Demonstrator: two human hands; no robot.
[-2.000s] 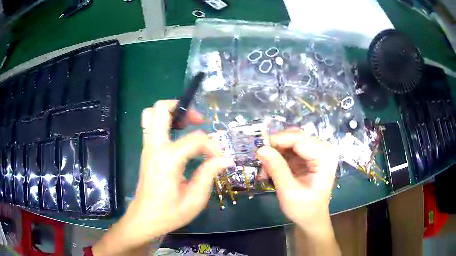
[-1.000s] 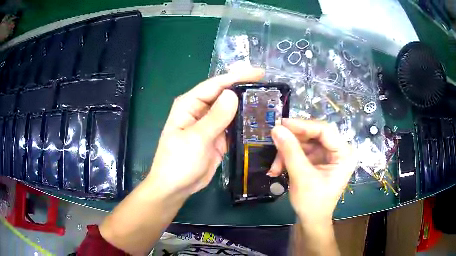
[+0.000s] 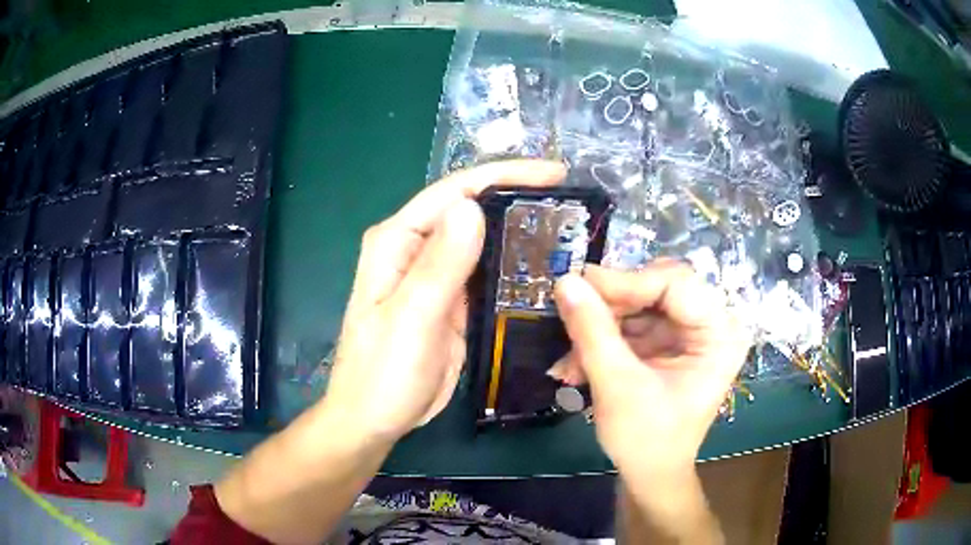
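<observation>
My left hand (image 3: 410,298) is wrapped around the left side of a black phone housing (image 3: 532,367) and holds it up near the middle of the view. A silver-pink circuit board (image 3: 527,256) with blue patches lies in its upper half. A thin orange flex cable (image 3: 498,362) runs down from the board along the left side. A small silver disc (image 3: 570,399) shows at the lower right of the housing. My right hand (image 3: 649,362) has thumb and forefinger together at the board's right edge; whether they pinch something there is hidden.
A large black blister tray (image 3: 128,245) lies at left, another tray (image 3: 932,309) at far right. Loose board assemblies (image 3: 777,319) and oval rings (image 3: 618,108) lie on a clear plastic sheet (image 3: 564,64). A ribbed black disc (image 3: 892,138) and flat black piece (image 3: 869,341) are at right.
Two seconds ago the hands were over loose boards, with a black stick-like object at the left hand. The housing came into view one second ago; since then it has shifted slightly left.
</observation>
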